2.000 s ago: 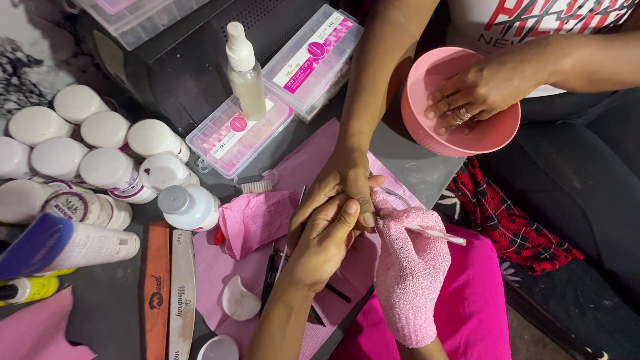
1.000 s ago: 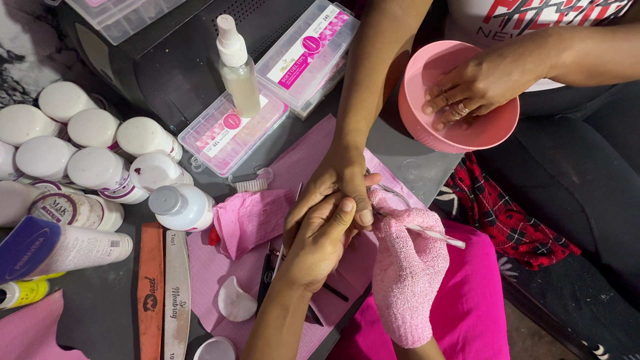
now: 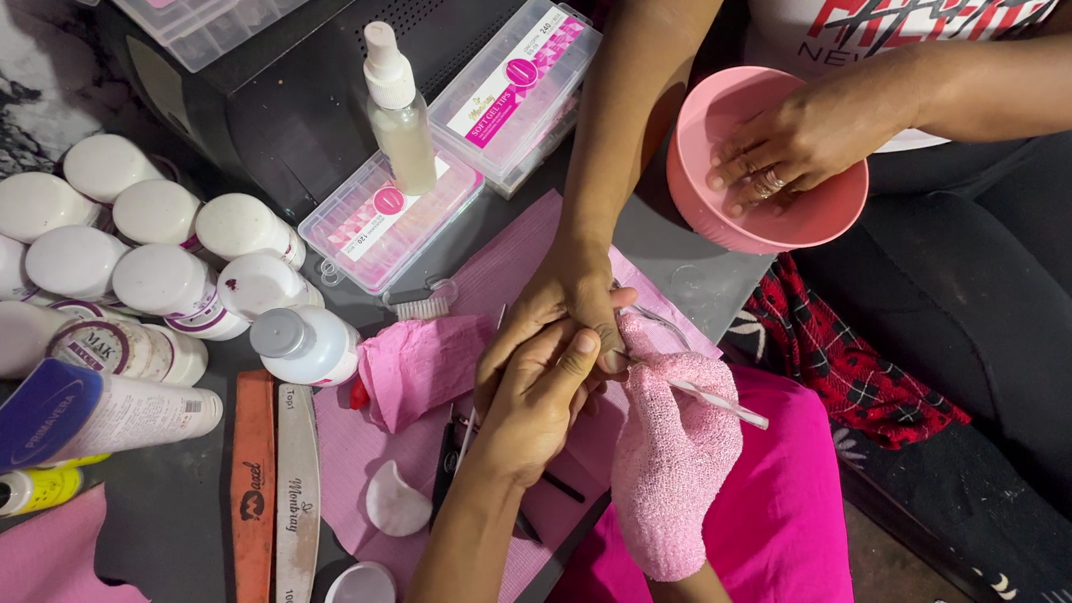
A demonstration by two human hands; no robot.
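My bare left hand is closed around the fingers of another person's hand, its thumb lying beside that person's thumb. My right hand, in a pink textured glove, grips a slender tool with a pale twisted handle; its tip is at the other person's thumbnail, too small to identify. A curved metal piece shows above the glove, its ends hidden. Under the hands lies a pink paper sheet, with a crumpled pink cloth or towel and a white cotton pad on it.
The person's other hand rests in a pink bowl at upper right. White-lidded jars, a bottle and two nail files stand or lie left. A spray bottle stands on a plastic tip box.
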